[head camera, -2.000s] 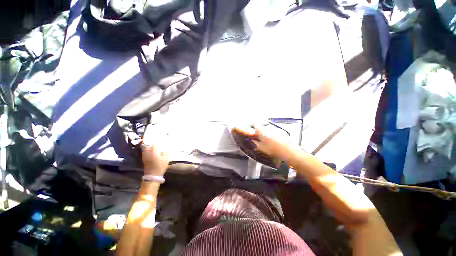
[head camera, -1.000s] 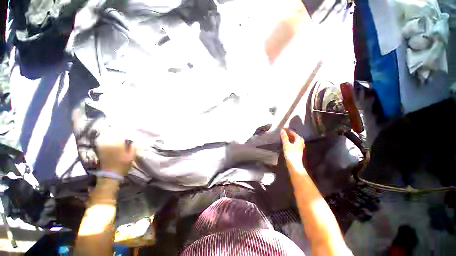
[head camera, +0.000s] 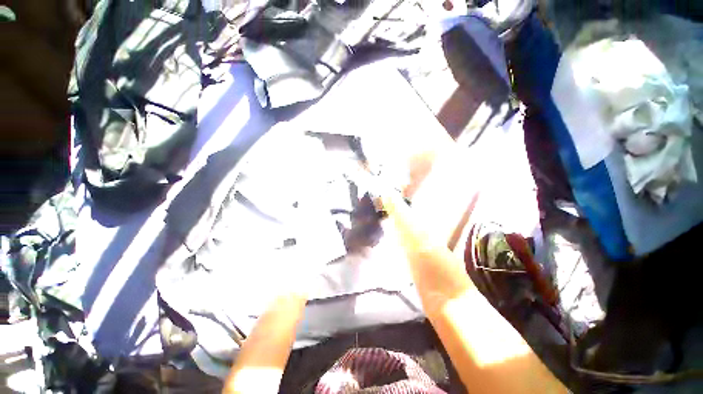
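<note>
A pale garment panel (head camera: 262, 192), almost white in the sun, lies rumpled in front of me. My left hand (head camera: 297, 292) is over its near part; glare washes out the fingers, so its hold cannot be told. My right hand (head camera: 391, 198) reaches to the middle of the panel, beside a dark shadowed patch; its fingers are blurred and a grip cannot be made out. The electric iron (head camera: 505, 258), with a red-brown handle, stands at the table's right edge, untouched by my hands.
Dark grey-green garments (head camera: 139, 115) are heaped at the left, with more crumpled cloth at the back. A white cloth bundle (head camera: 644, 115) lies on the blue-edged surface at right. The tan iron cord (head camera: 624, 377) runs off right. A striped maroon cap or cloth (head camera: 378, 373) shows at the bottom.
First my right hand left the iron, now parked at right. Since then it has reached forward over the panel, and my left hand has moved inward. The cloth is rearranged; the view has shifted.
</note>
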